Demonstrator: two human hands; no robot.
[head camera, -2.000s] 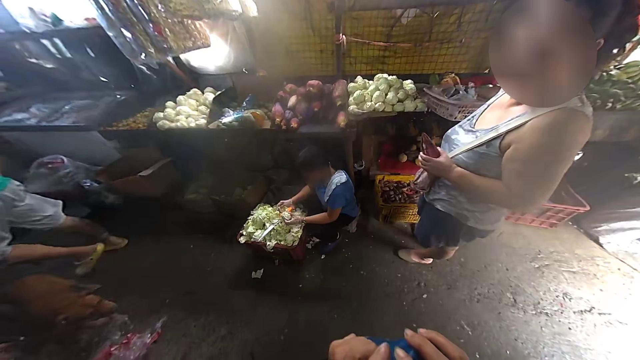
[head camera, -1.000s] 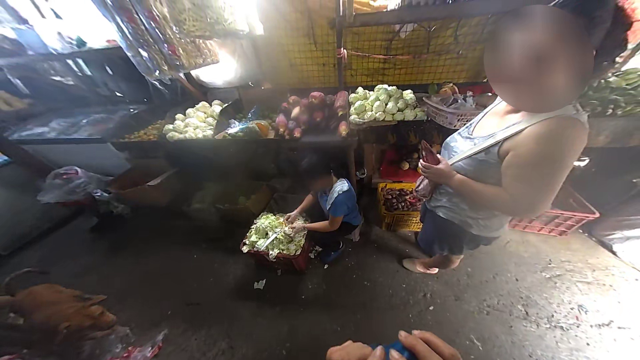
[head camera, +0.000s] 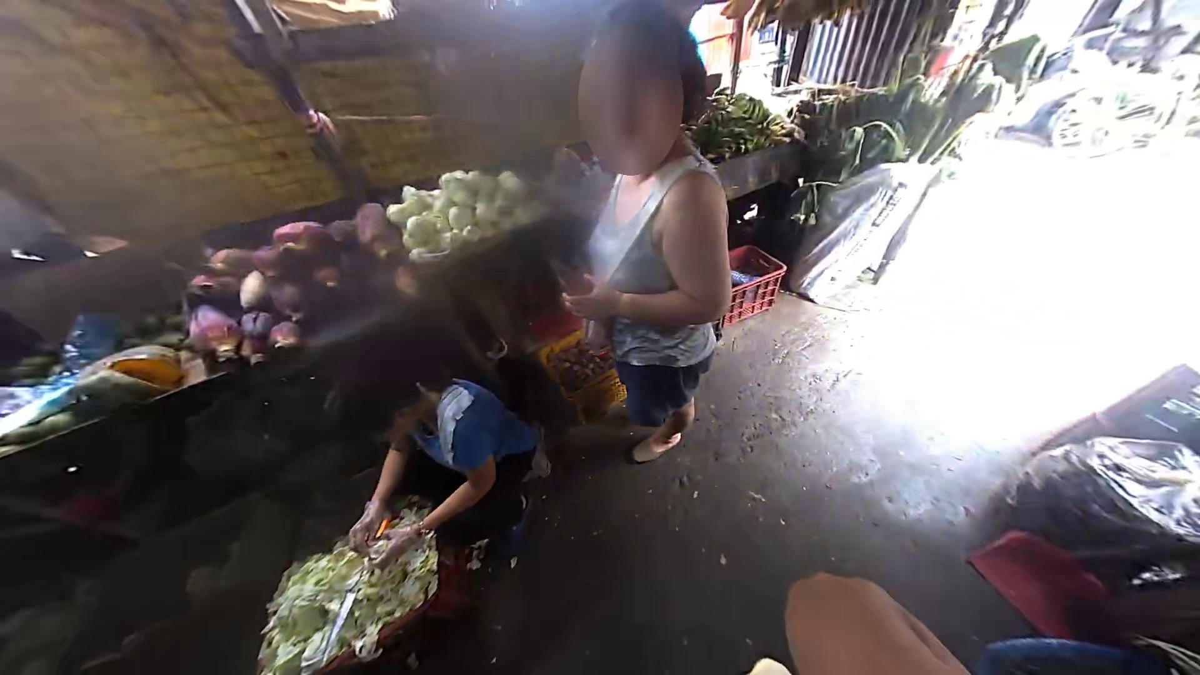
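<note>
A bare, skin-coloured shape (head camera: 862, 628), seemingly part of one of my hands or arms, rises from the bottom edge right of the middle. Its fingers do not show, so whether it is left or right, and what it holds, cannot be told. Just left of it, a small pale thing (head camera: 770, 667) is cut off by the frame. A blue rim or edge (head camera: 1050, 656) lies to its right. At the lower left a crouching person in a blue top (head camera: 487, 427) has both hands, in clear gloves, over a heap of cut pale-green leaves (head camera: 319, 600), holding something orange.
Another person in a grey tank top (head camera: 670, 262) stands by the stall. Banana blossoms (head camera: 300, 272) and pale round vegetables (head camera: 459, 211) cover the counter. A yellow crate (head camera: 600, 398) and a red crate (head camera: 755, 286) stand on the floor. Dark plastic bags (head camera: 1116, 497) lie at right.
The view has swung far to the right. Both my hands, earlier around something blue at the bottom edge, no longer show clearly. The animal at the lower left has left the view.
</note>
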